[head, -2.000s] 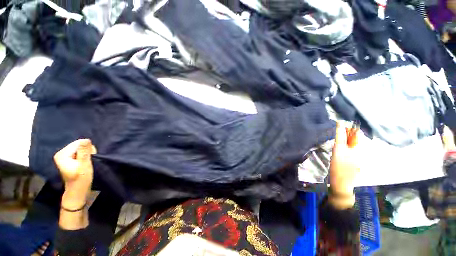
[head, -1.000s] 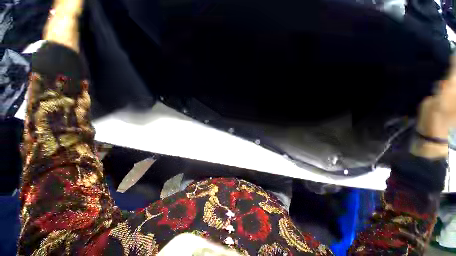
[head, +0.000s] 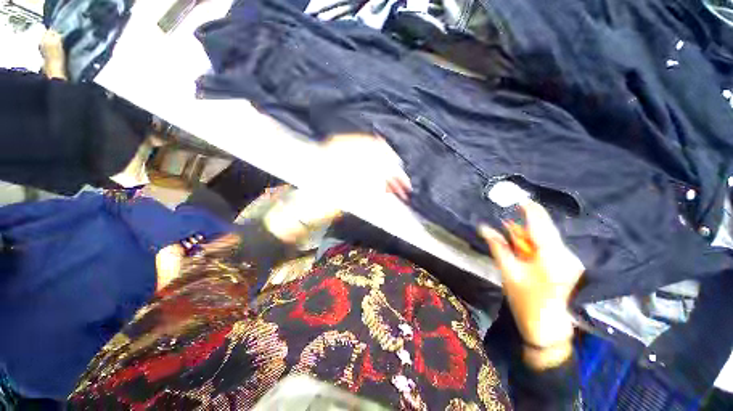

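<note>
A dark denim jacket (head: 474,152) lies spread across the white table, with a stitched seam and a dark oval opening showing near my right hand. My right hand (head: 538,277) is at the jacket's near edge, with its fingers closed around small orange-red snips (head: 521,239); their metal tip cannot be made out. My left hand (head: 366,164) is blurred over the jacket's near edge, left of my right hand. Its fingers point towards the cloth, and whether they grip it cannot be told.
Another person in a blue top (head: 88,281) is close on the left, with a dark sleeve (head: 64,132) reaching over the table edge. More dark garments (head: 611,72) with silver buttons lie at the far right. A blue crate (head: 611,377) is below the table at the right.
The jacket was lifted and spread close in front of me; now it lies flat on the table. Both hands have come back to its near edge. The view has turned left.
</note>
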